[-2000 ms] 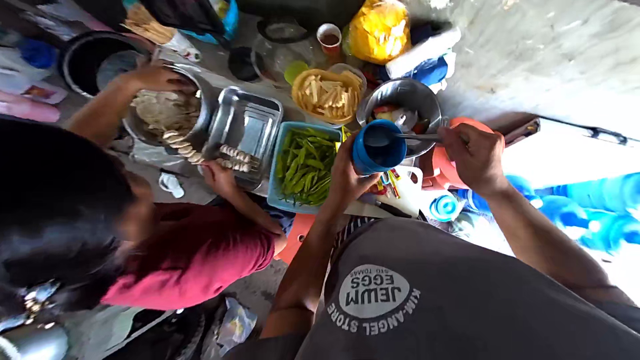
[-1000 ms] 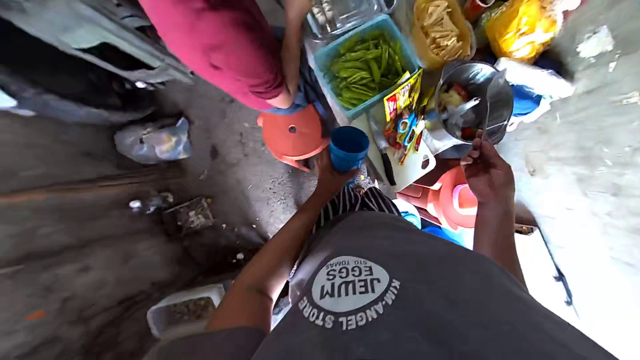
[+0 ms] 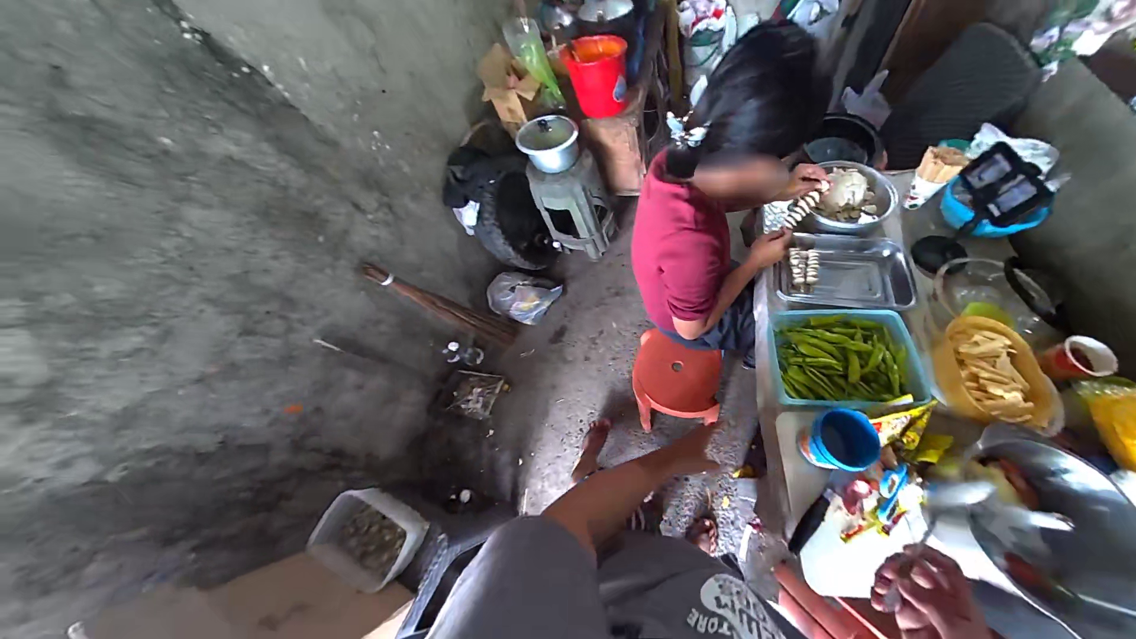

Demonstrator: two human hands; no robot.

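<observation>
My left hand (image 3: 697, 451) is apart from the counter, beside the orange plastic stool (image 3: 678, 377), with its fingers spread and nothing seen in it. The blue plastic cup (image 3: 845, 440) stands on the counter, near the tray of green chili peppers (image 3: 841, 359). At the lower right, my right hand (image 3: 923, 590) has its fingers closed around the handle of a blurred metal utensil, seemingly a spoon (image 3: 960, 493). The utensil's head is at the rim of the large metal bowl (image 3: 1078, 541); the bowl's contents are partly hidden. A white cutting board (image 3: 839, 568) lies beside my right hand, with a black-handled knife (image 3: 809, 524).
A person in a red shirt (image 3: 679, 248) handles a skewer over a metal pot (image 3: 854, 197). A steel tray (image 3: 852, 273) holds filled skewers. A yellow basket (image 3: 992, 371) of pale strips, seasoning packets (image 3: 901, 424) and a red cup (image 3: 1078, 357) stand nearby. A plastic bag (image 3: 524, 297) lies on the floor.
The blue cup, held in my left hand in the earlier frames, now stands on the counter, let go. My left hand is away from it. The view has swung strongly.
</observation>
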